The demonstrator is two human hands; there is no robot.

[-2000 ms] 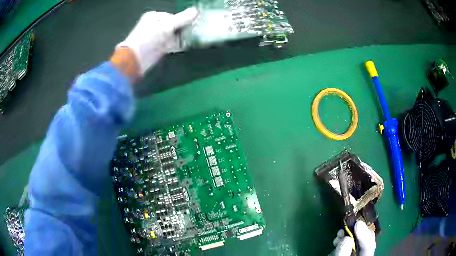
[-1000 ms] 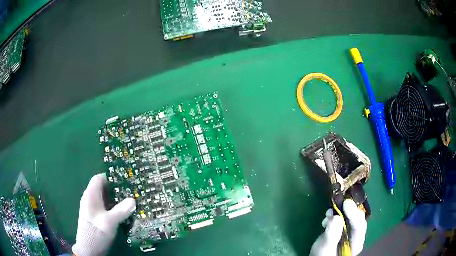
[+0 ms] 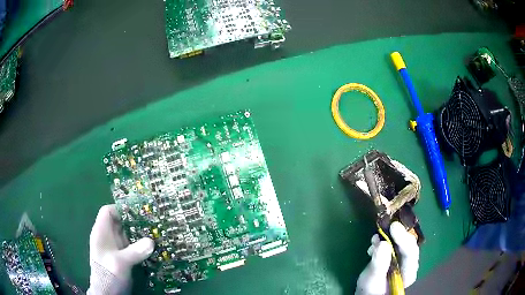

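A populated green circuit board (image 3: pixel 213 178) lies before me on the green mat, white connectors along its near edge. My left hand (image 3: pixel 120 250), in a white glove, grips the board's left near edge, thumb on top and fingers at the side. My right hand (image 3: pixel 391 259), gloved, holds the yellow-handled soldering iron (image 3: pixel 396 281). The iron's dark barrel lies over the opening of the dark stand (image 3: pixel 411 199), which has a crusted whitish rim.
A yellow ring (image 3: pixel 336 119) and a blue desoldering pump (image 3: pixel 430 152) lie beyond and right of the stand. Black fans (image 3: pixel 463 124) sit at far right. Another board (image 3: pixel 227 26) lies on the dark belt; one more (image 3: pixel 26 268) is at near left.
My left hand has come down from the board on the belt to the near board and grips its edge. My right hand stays at the stand with the iron. The whole view has shifted slightly.
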